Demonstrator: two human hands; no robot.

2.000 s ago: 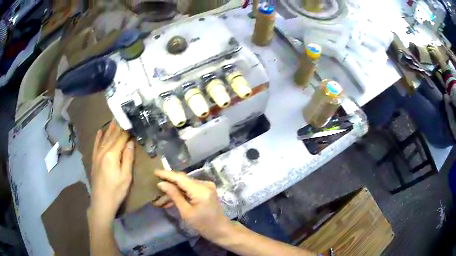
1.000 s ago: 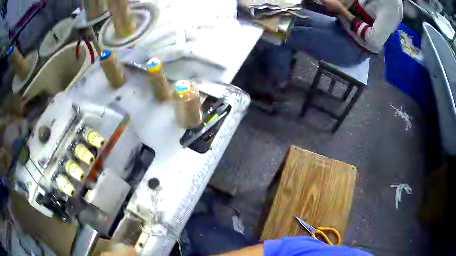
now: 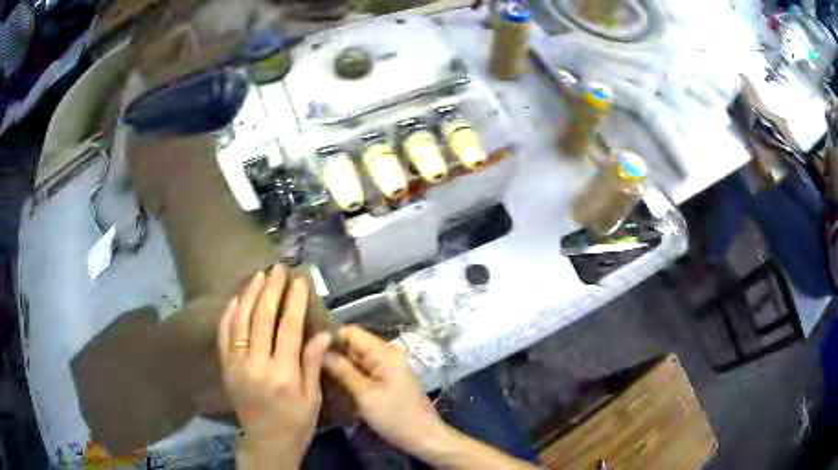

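A brown fabric panel runs along the left side of the white overlock machine to its front. My left hand lies on the cloth with the fingers together, below the needle area. My right hand is beside it, its thumb and forefinger pinching the cloth's edge. Another brown panel lies at the left of the table. The picture is somewhat blurred.
Thread cones stand on the table right of the machine. A recess with slim tools is near the right corner. A dark lamp head hangs at upper left. A white tag lies at left. A wooden box stands lower right.
The view swung right, then back to the machine. Compared with two seconds ago, my left hand has moved down and right, closer to my right hand, and the cloth extends further towards the front.
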